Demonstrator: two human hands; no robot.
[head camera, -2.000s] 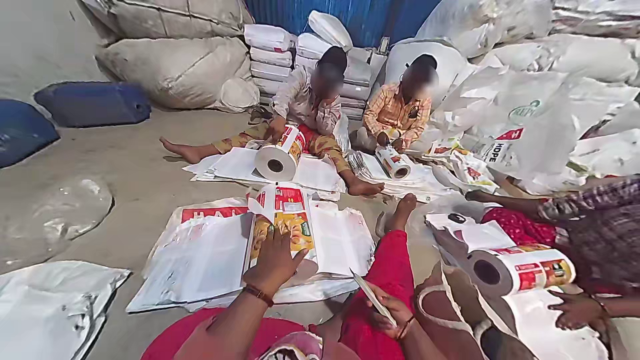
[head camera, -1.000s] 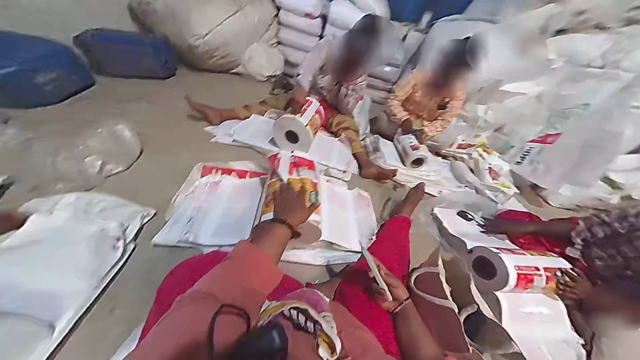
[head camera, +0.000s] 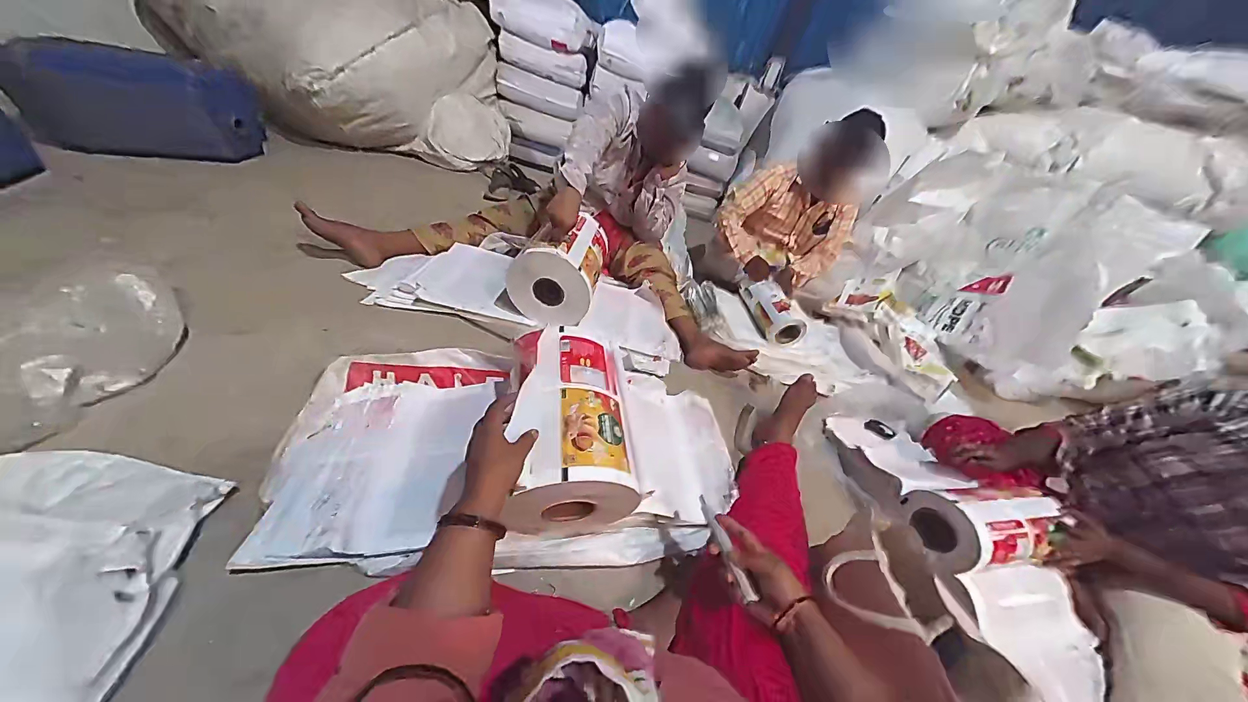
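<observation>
A large roll of printed plastic film (head camera: 595, 429) lies in front of me on white sheets, its cardboard core end toward me. My left hand (head camera: 499, 453) is at the roll's left side, thumb and fingers at a white flap of film that lifts from it; whether the fingers pinch the flap is not clear. My right hand (head camera: 765, 565), right of the roll over my red-clothed leg, is closed around a thin knife-like tool (head camera: 729, 556) whose narrow tip points up and away. White sheets (head camera: 390, 468) spread left of the roll, partly over a sack with red print.
Two people sit opposite with film rolls (head camera: 551, 283) (head camera: 773, 310); another person's hands work at a roll (head camera: 975, 531) on my right. White plastic bags (head camera: 1053, 244) heap at the back right. Stuffed sacks (head camera: 331, 68) and a blue container (head camera: 136, 97) stand at the back left.
My left hand, earlier flat on top of the printed roll, is now at its left side by a raised flap of film. My right hand still holds the thin tool.
</observation>
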